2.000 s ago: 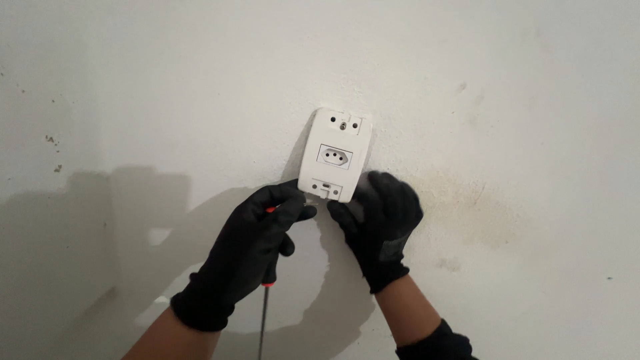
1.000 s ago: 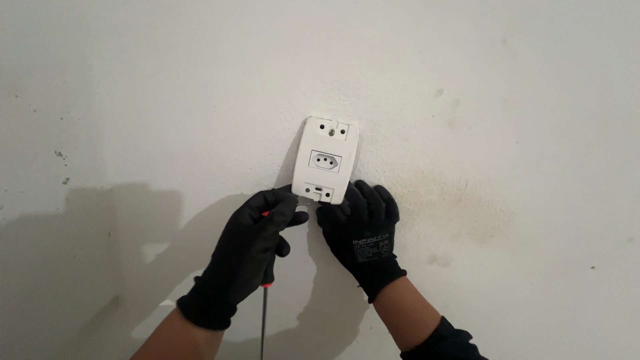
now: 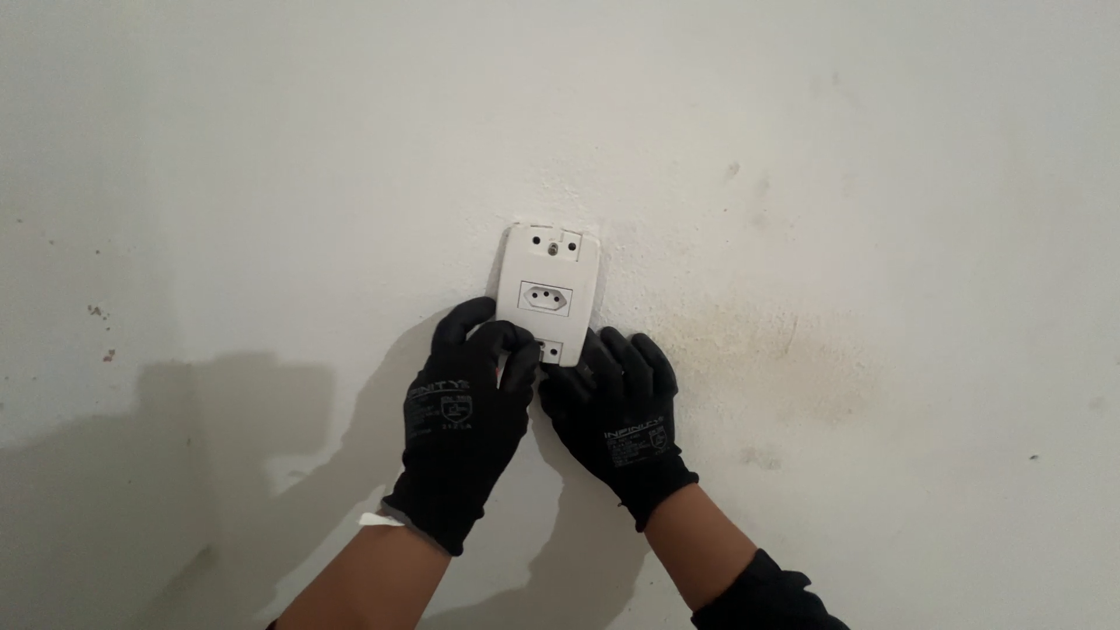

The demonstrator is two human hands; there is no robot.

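A white socket cover plate [image 3: 549, 324] sits slightly tilted on the wall, with a three-hole outlet [image 3: 546, 297] at its middle. A screw head [image 3: 553, 248] shows in the plate's upper opening. My left hand [image 3: 468, 411], in a black glove, is at the lower left; its thumb and finger meet over the lower opening, and whatever is at their tips is too small to tell. A bit of red [image 3: 499, 374] shows between its fingers, and the rest of the screwdriver is hidden. My right hand [image 3: 617, 402], gloved too, holds the plate's lower right edge from below.
The painted white wall [image 3: 350, 157] fills the view, with a brownish stain [image 3: 787, 354] right of the plate and rough paint around it. Shadows of my arms fall on the left. A small white piece [image 3: 382, 520] shows by my left wrist.
My left hand has moved up to the plate's lower opening, its back now facing the camera. The screwdriver shaft that hung below it is out of sight. My right hand stays at the lower right edge.
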